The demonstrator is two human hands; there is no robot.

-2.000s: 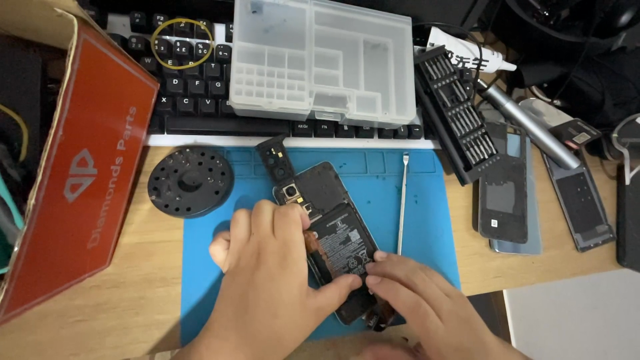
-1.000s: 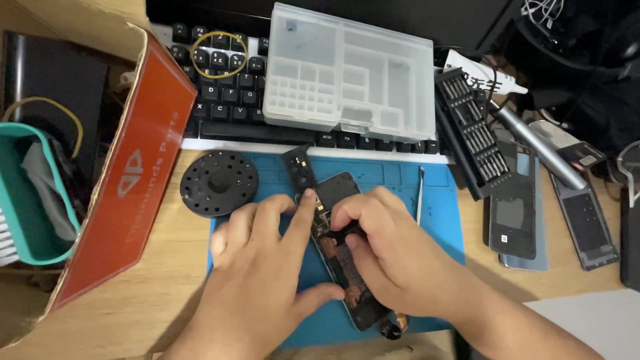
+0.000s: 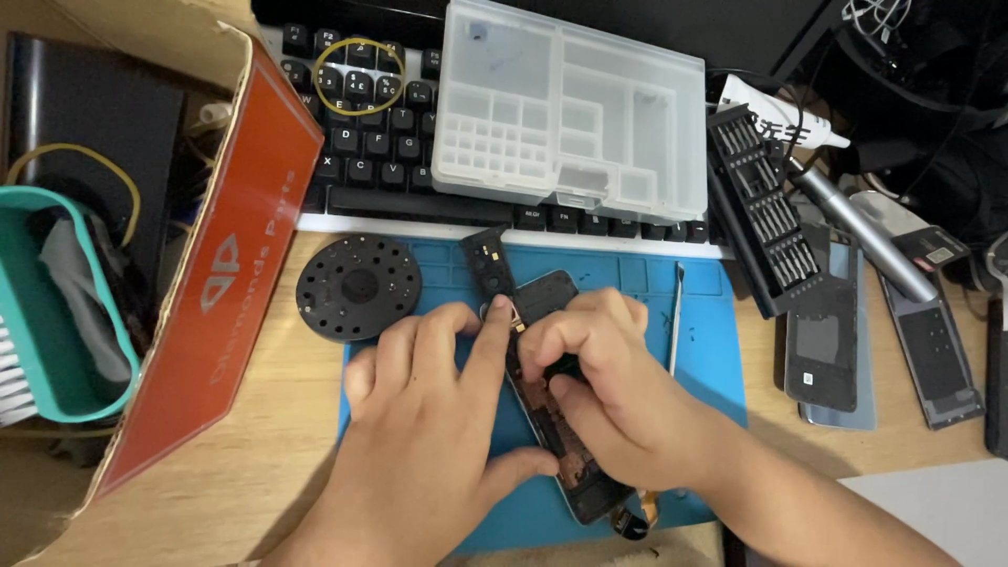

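Observation:
An opened smartphone (image 3: pixel 579 468) lies slanted on a blue silicone repair mat (image 3: pixel 713 378), with copper-brown surfaces showing inside. My left hand (image 3: pixel 425 409) holds it along its left side, index fingertip by the camera end and thumb on the lower left edge. My right hand (image 3: pixel 622 386) is curled over the middle of the phone, thumb and fingers pinching a dark part that they mostly hide. A black cover piece (image 3: pixel 490 264) sticks out past the phone's upper end. From the lower end comes a flex cable (image 3: pixel 649 506). A metal spudger (image 3: pixel 676 319) lies right of the hands.
Left are a round black holder (image 3: pixel 359 288), an orange-sided cardboard box (image 3: pixel 228 283) and a teal brush (image 3: pixel 63 409). Behind are a keyboard (image 3: pixel 417 206) and a clear compartment case (image 3: pixel 630 142). Right are a bit set (image 3: pixel 764 213), a silver screwdriver (image 3: pixel 866 228) and phone panels (image 3: pixel 823 354).
My right hand has moved from the phone's lower end up to its middle. The labelled battery seen two seconds ago is out of sight, and copper-brown surfaces show there.

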